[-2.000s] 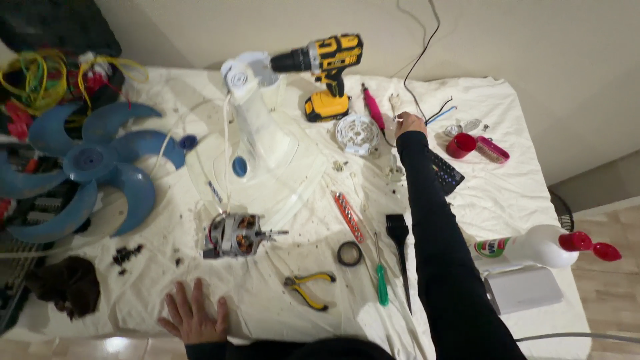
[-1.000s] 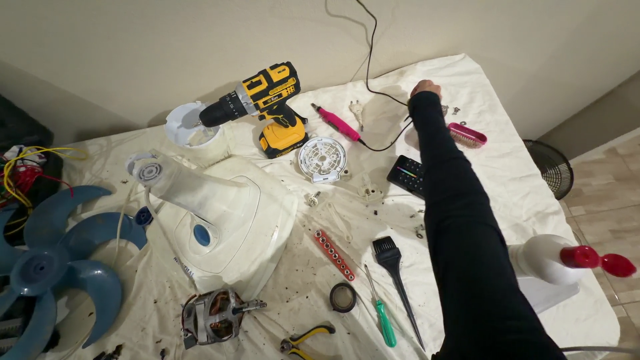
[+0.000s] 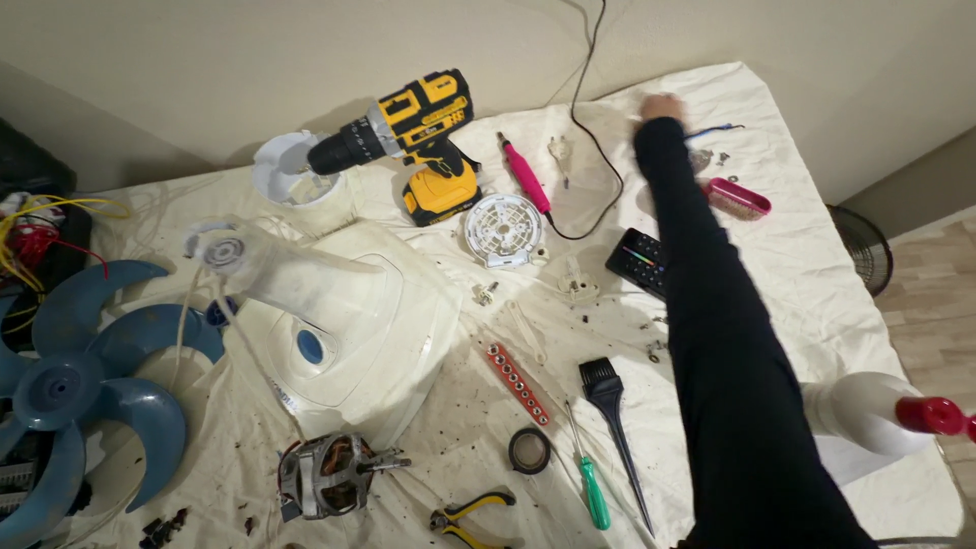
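My right hand [image 3: 662,110] is blurred at the far edge of the cloth, beyond the blue-and-dark wire [image 3: 715,131]; whether it holds anything is hidden. Nearby lie a pink brush [image 3: 739,200] and small metal parts [image 3: 722,158]. My black sleeve partly covers a black keypad device [image 3: 639,261]. Left of it are a pink rotary tool [image 3: 524,175], a pale power plug [image 3: 560,156] and a round white plastic housing [image 3: 503,229]. A fan motor [image 3: 328,474] lies beside the white fan base [image 3: 366,328]. My left hand is out of view.
A yellow-black cordless drill [image 3: 412,122] stands by a white cup-shaped housing [image 3: 296,171]. Blue fan blades [image 3: 61,385] lie left. Pliers [image 3: 473,515], tape [image 3: 529,451], a socket rail [image 3: 518,383], a green screwdriver [image 3: 593,492] and a black brush [image 3: 610,404] lie in front. A white bottle [image 3: 862,412] is right.
My right hand has moved from beside the pale plug to the table's far edge. My left hand, on the cloth two seconds ago, is out of view. The view has shifted.
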